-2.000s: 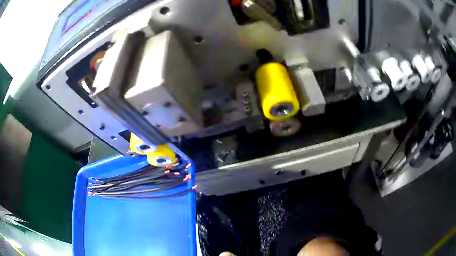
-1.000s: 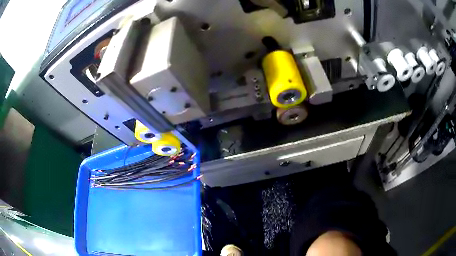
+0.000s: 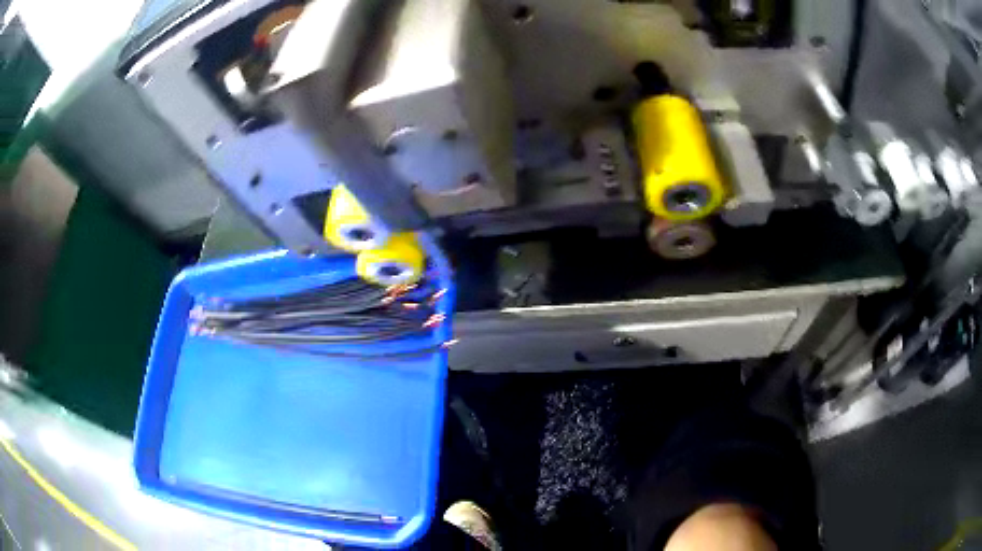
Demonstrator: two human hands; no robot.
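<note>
No hand of mine shows clearly. A bundle of thin black cable pieces with reddish or coppery ends lies across the far part of the blue tray. One more thin dark piece lies along the tray's near edge. A pair of yellow feed rollers sits at the tray's far right corner, just above the cable ends. A rounded patch of bare skin beside dark cloth is cut off by the bottom edge; I cannot tell which body part it is.
The grey machine panel fills the top, with a yellow roller over a brown roller. White guide pulleys are at the right. A pale drawer is under the dark bench top. A speckled pile lies below it.
The view has shifted, so the machine appears higher and further right. The tray's near edge and the cable piece along it now show. The bundle still lies across the tray's far part.
</note>
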